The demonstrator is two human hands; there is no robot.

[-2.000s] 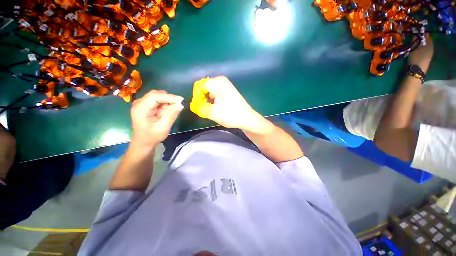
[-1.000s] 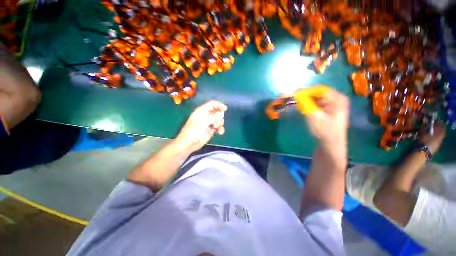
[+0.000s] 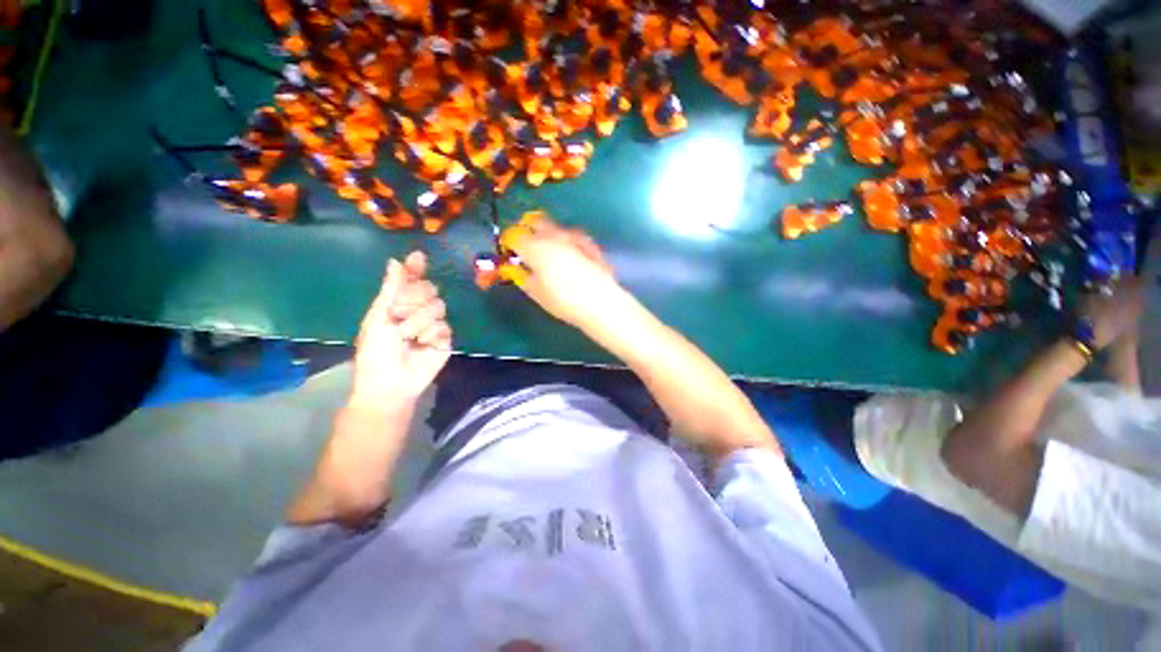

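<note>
My right hand (image 3: 560, 265), with yellow finger cots on its fingertips, holds an orange-and-black wired unit (image 3: 488, 269) just above the green bench. A thin black wire rises from the unit. My left hand (image 3: 405, 329) is to the left of it, near the bench edge, palm up with fingers curled. I see nothing held in it, but the fingertips are blurred. A single orange unit (image 3: 815, 218) lies on the bench to the right of the bright glare spot.
Many orange units (image 3: 433, 102) are heaped along the far side of the green bench (image 3: 662, 312). A co-worker's forearm (image 3: 1019, 405) is at the right, beside a blue bin (image 3: 1097, 191). Another person's arm (image 3: 26, 236) is at the left edge. A blue stool or bin (image 3: 949, 550) is below.
My right hand has moved left across the bench with a unit at its fingers. My left hand has shifted left and slightly down. A single unit now lies right of the glare.
</note>
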